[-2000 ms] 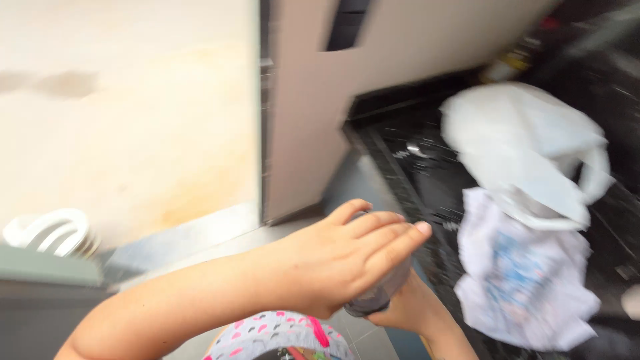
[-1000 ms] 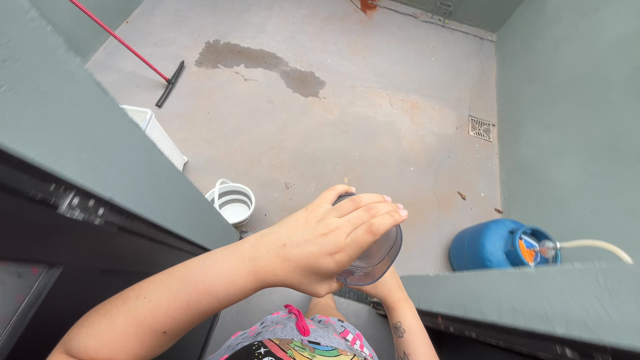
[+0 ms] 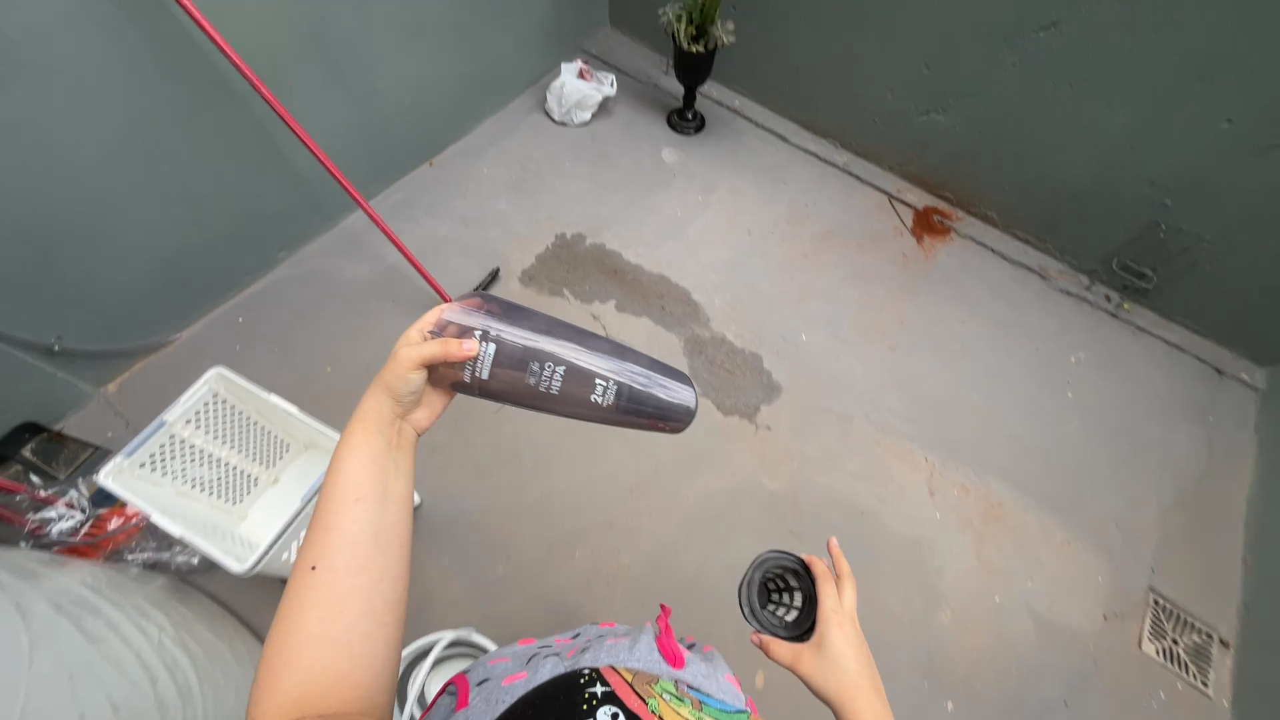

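My left hand (image 3: 420, 370) grips the wide end of a smoky translucent plastic vacuum cleaner dust container (image 3: 570, 368), which bears printed writing. The container lies nearly sideways in the air, its rounded end pointing right and slightly down. Lower right, my right hand (image 3: 825, 630) holds a black round filter holder (image 3: 778, 596) between thumb and fingers, its round opening and inner grid facing up toward me. The two parts are well apart.
A red-handled squeegee (image 3: 320, 155) leans at the left. Around are a white plastic basket (image 3: 225, 465), a white bucket (image 3: 440, 660), a floor drain (image 3: 1180, 640), a white plastic bag (image 3: 580, 93) and a black urn planter (image 3: 690, 80) by the walls.
The hands were together at the container; now they are apart, with the filter holder in the right hand. The view has moved from an indoor counter to the concrete floor outside.
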